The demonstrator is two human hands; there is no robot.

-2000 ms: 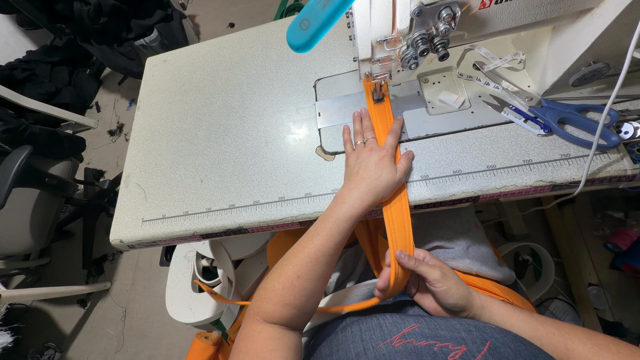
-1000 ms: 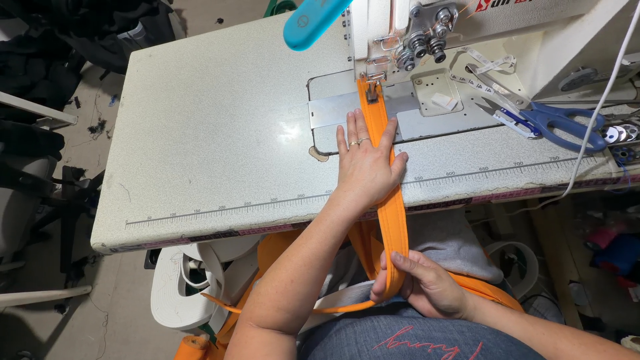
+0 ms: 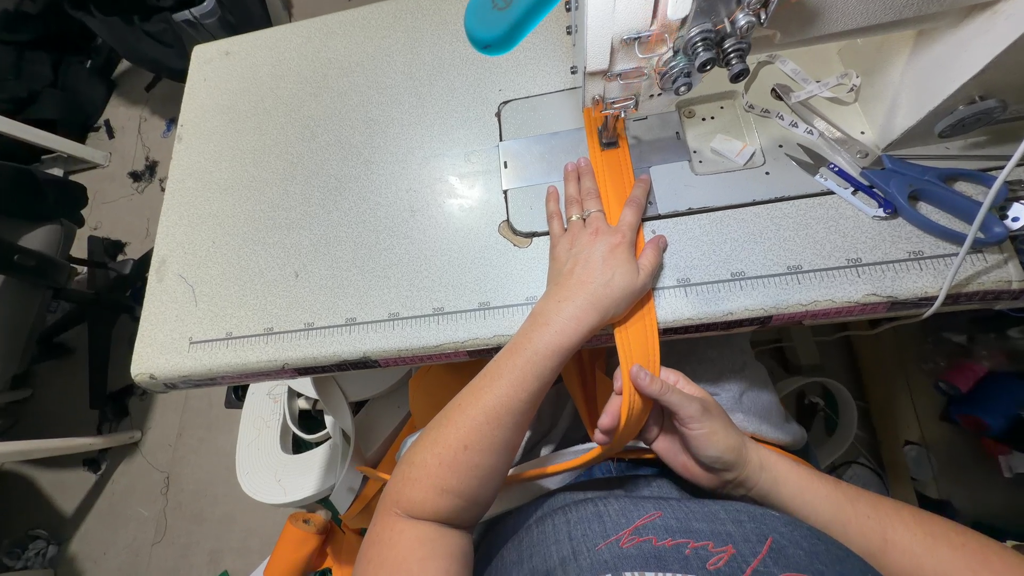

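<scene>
An orange fabric strip [image 3: 638, 340] with stitched lines runs from under the presser foot [image 3: 610, 134] of an industrial sewing machine [image 3: 688, 40], over the table edge and down to my lap. My left hand [image 3: 602, 250], with rings on it, lies flat on the strip just in front of the presser foot, fingers spread, pressing it to the table. Below the table edge my right hand [image 3: 680, 420] holds the strip between thumb and fingers, where it curves back in a loop. Part of the strip is hidden under my left hand and forearm.
Blue-handled scissors [image 3: 932, 196], thread snips [image 3: 852, 188] and a white measuring tape [image 3: 788, 112] lie right of the needle area. A printed ruler scale runs along the front of the table [image 3: 336, 240]. White webbing rolls [image 3: 292, 448] and an orange roll [image 3: 298, 544] sit below left.
</scene>
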